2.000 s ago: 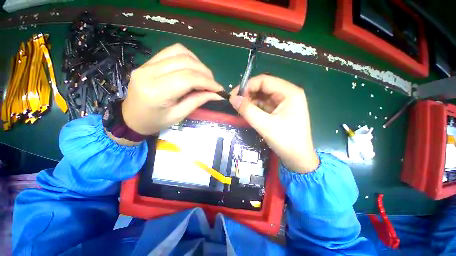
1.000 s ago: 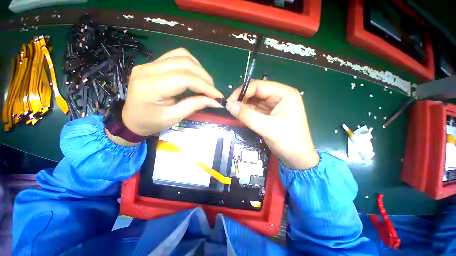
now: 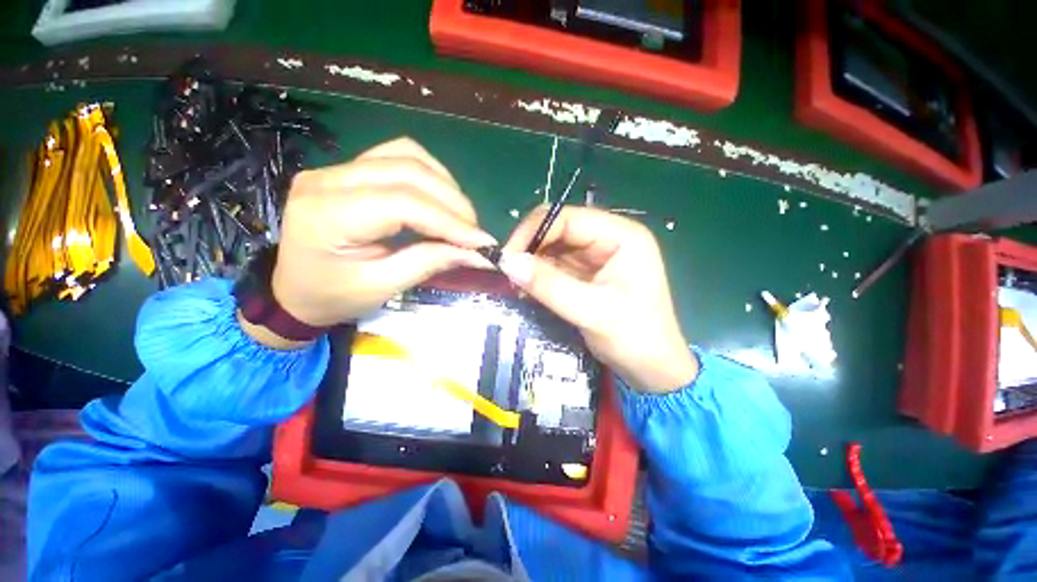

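My left hand point(image 3: 381, 237) and my right hand point(image 3: 608, 290) meet fingertip to fingertip above the top edge of the tablet. Between them they hold a black flex cable point(image 3: 555, 210). Its thin strip sticks up from my right fingers, and its small end is pinched at both sets of fingertips, mostly hidden. The open tablet point(image 3: 415, 375) lies below in a red foam tray point(image 3: 455, 498). A yellow-orange flex cable point(image 3: 483, 404) lies diagonally over its white battery.
A pile of black flex cables point(image 3: 222, 182) and a bundle of yellow-orange ones point(image 3: 74, 216) lie left. A white scrap point(image 3: 805, 335), a red strap point(image 3: 870, 506) and another red tray point(image 3: 955, 341) are right. More trays point(image 3: 716, 85) stand beyond the worn bench edge.
Both hands have moved slightly down and still pinch the flex cable. Its strip now leans more to the right. The trays beyond the bench appear shifted slightly in view.
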